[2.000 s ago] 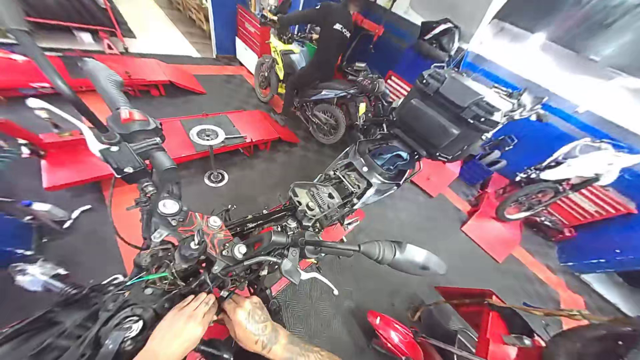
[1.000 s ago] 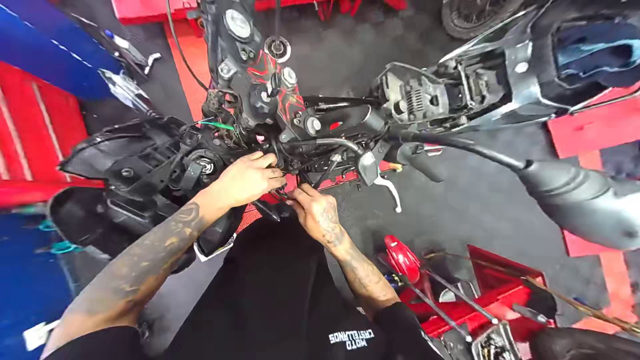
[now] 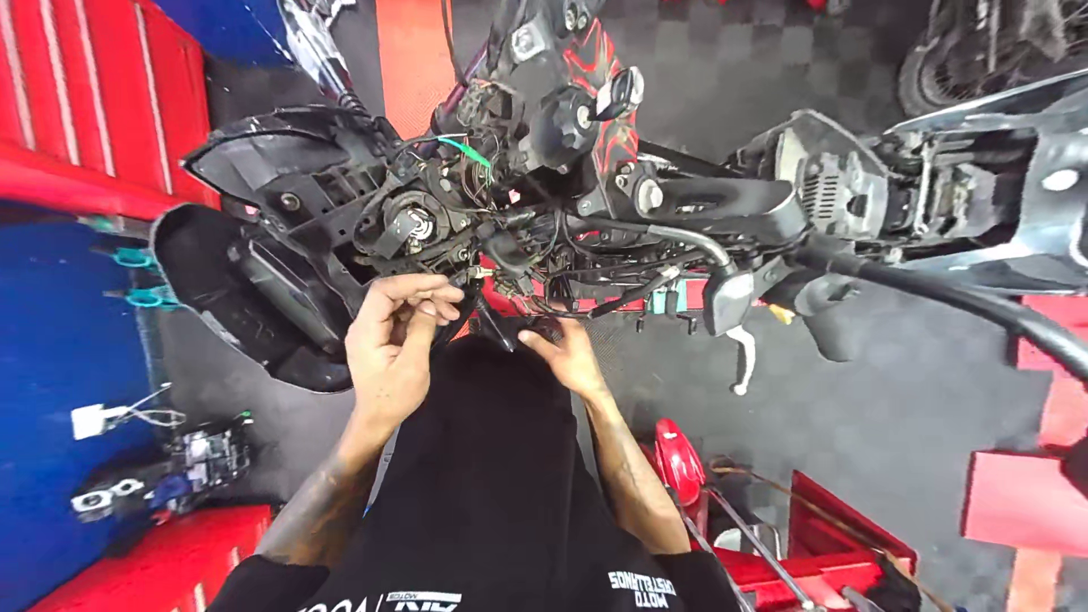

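A partly stripped motorcycle spans the view, its wiring harness [image 3: 510,272] exposed at the front end. My left hand [image 3: 395,340] is raised beside the headlight assembly [image 3: 293,229], with fingertips curled near a small connector [image 3: 480,272]; whether they pinch anything is not clear. My right hand [image 3: 569,353] is lower and to the right, thumb and fingers around a dark part among the cables, which I cannot make out. A green wire [image 3: 466,153] shows above both hands. The brake or clutch lever [image 3: 744,361] hangs to the right of my right hand.
A red cabinet [image 3: 102,102] stands at upper left against a blue wall panel [image 3: 68,340]. Metal parts [image 3: 208,455] lie at lower left. A red tool cart [image 3: 807,544] with a red rounded part [image 3: 677,459] is at lower right. Another motorcycle's wheel [image 3: 943,68] shows at upper right.
The view has tilted down over the front end. Since one second ago my hands have moved apart, the left to the left of the wiring and the right lower down.
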